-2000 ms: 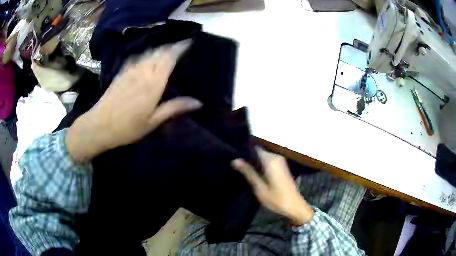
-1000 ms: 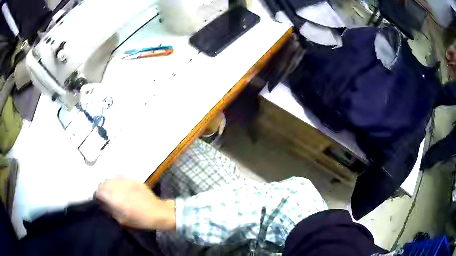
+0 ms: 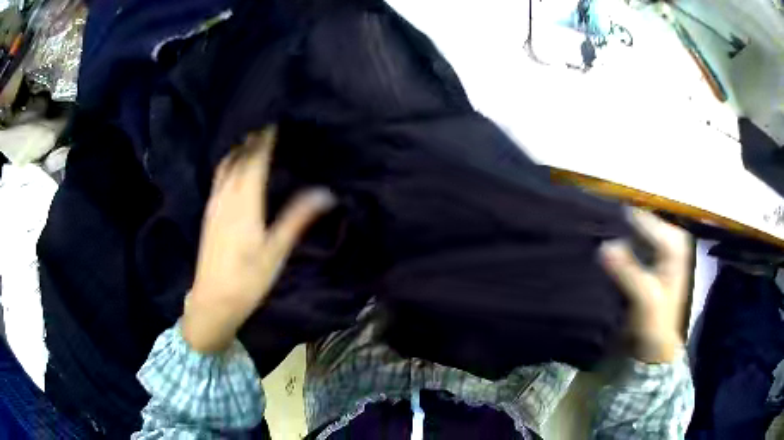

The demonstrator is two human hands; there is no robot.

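A large dark navy, almost black garment (image 3: 481,232) fills the middle and left, stretched across the front of the white table. My left hand (image 3: 245,232) lies over the cloth left of centre, thumb and fingers apart, slightly blurred; its fingertips show against the dark folds. My right hand (image 3: 658,279) grips the garment's right end between thumb and fingers, near the table edge. A whitish edge line shows on the cloth at the upper left.
The white table (image 3: 688,155) has a brown front edge (image 3: 602,185). The sewing machine's needle area (image 3: 589,34) is cut off at the top. Snips (image 3: 705,64) and a black flat object (image 3: 763,150) lie right. Dark cloth hangs lower right.
The view has swung back from the right side to the garment. Compared with two seconds ago, my right hand is farther right and the cloth is spread wider between my hands.
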